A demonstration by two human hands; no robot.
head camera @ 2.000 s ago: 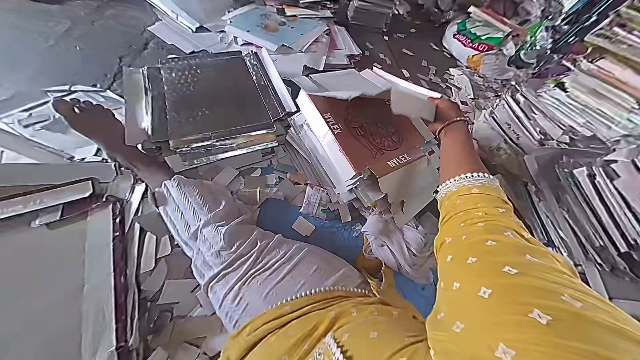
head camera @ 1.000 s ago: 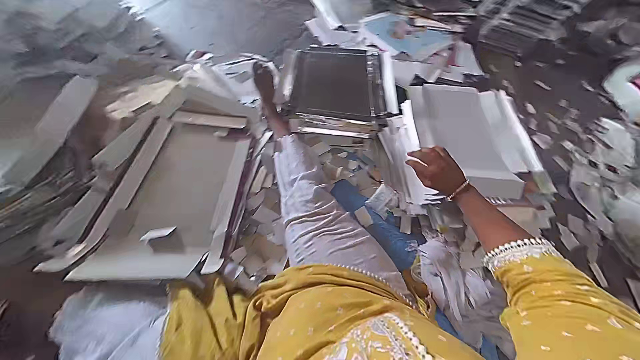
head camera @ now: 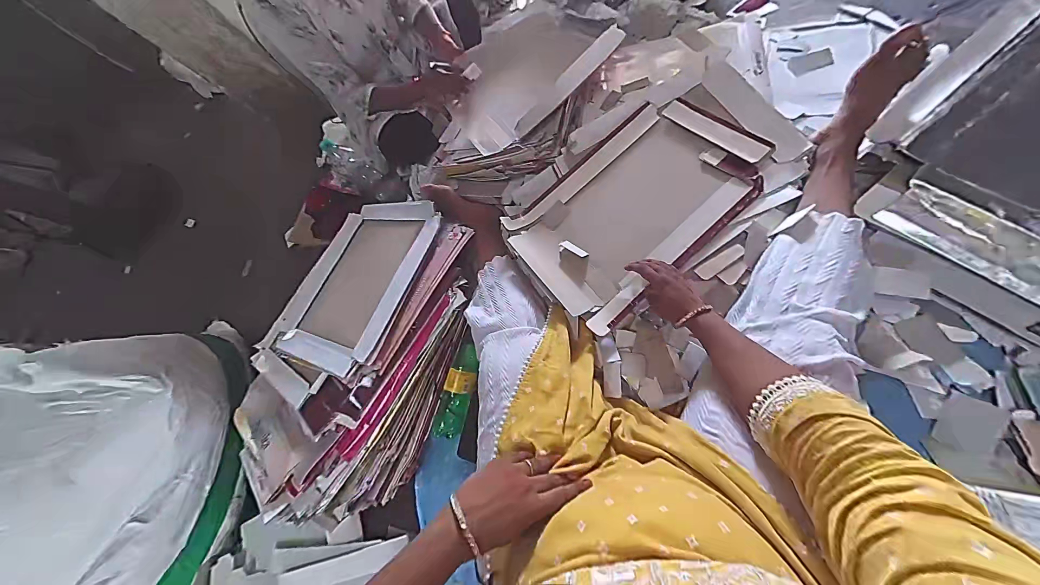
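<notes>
Between my legs lies an unfolded cardboard box sheet (head camera: 642, 203) with a grey inner face, pale flaps and dark red edges. My right hand (head camera: 670, 292) rests at its near corner, fingers spread over the flap; a firm grip does not show. My left hand (head camera: 520, 496) lies flat on the yellow cloth over my lap, fingers apart, holding nothing. A small folded cardboard piece (head camera: 574, 250) sits on the sheet. To the left, a framed-looking cardboard tray (head camera: 361, 284) tops a leaning stack of flattened card sheets (head camera: 390, 390).
Another person's hand (head camera: 443, 85) is at a cardboard stack (head camera: 520, 89) at the top. A green plastic bottle (head camera: 457, 398) lies beside my leg. At left bulges a white sack (head camera: 106, 455) with a green edge. Cardboard scraps (head camera: 650, 357) litter the floor; dark boards (head camera: 987, 138) are at right.
The view has swung left. My right hand has left the brown printed box it was at two seconds ago and is now at the unfolded sheet. My left hand has come into view.
</notes>
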